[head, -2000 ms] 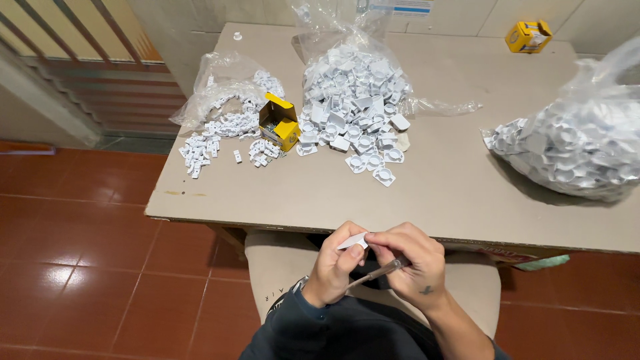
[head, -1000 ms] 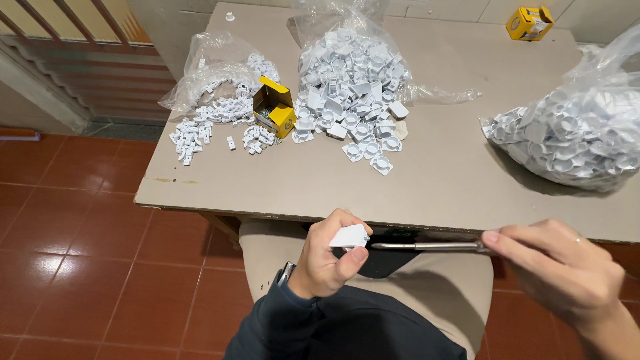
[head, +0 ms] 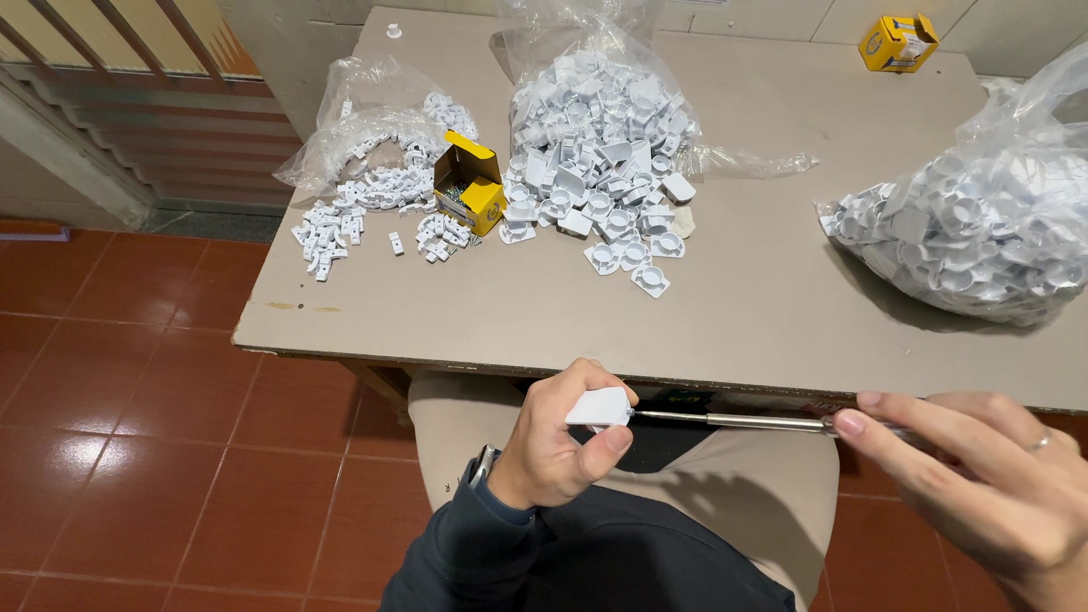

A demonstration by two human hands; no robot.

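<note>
My left hand [head: 557,438] pinches a small white plastic part [head: 598,408] in front of the table's near edge. A screwdriver [head: 752,422] lies level, its tip at a small screw on the right side of that part. My right hand [head: 977,476] holds the screwdriver toward its handle end, which the fingers partly hide. Beyond my hands, loose white plastic parts [head: 599,204] spill from a clear plastic bag. To their left stands an opened yellow box [head: 483,202] with small screws inside, beside a pile of smaller white plastic pieces [head: 327,234].
The table [head: 442,314] spans the view, its near edge just beyond my hands. A full clear bag of white parts [head: 969,238] rests at the right. Another yellow box [head: 898,44] stands at the back right. A chair seat [head: 459,416] is beneath my arms.
My right hand, near my left two seconds ago, has moved right along the screwdriver. The screwdriver has swung from slanting to level, its tip at the part. My left hand keeps hold of the part.
</note>
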